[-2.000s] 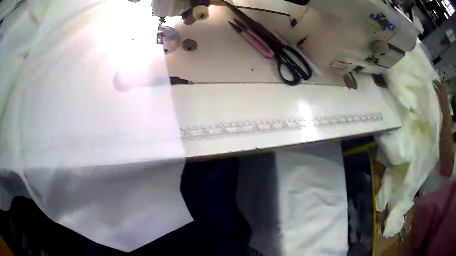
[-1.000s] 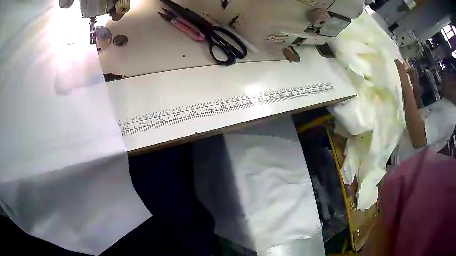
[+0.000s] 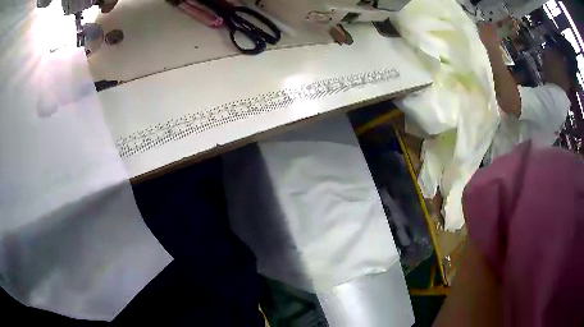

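A large white fabric panel lies over the left part of the white machine table and hangs over its front edge onto the dark-covered lap. The needle area is at the upper left in glaring lamp light, at the panel's right border. Black-handled scissors lie right of it beside a pink tool. Neither of my hands shows. My right upper arm in a pink sleeve is at the lower right; its forearm runs out of the bottom edge.
A printed ruler scale runs along the table's front. White cloth pieces hang below the table edge beside a yellow-edged frame. Yellowish-white cloth is heaped at the table's right end. Another person in white is at the upper right.
The view has swung right, so the table, panel and scissors have shifted left and up. More of my pink sleeve and bare arm shows, and the other person has come into view.
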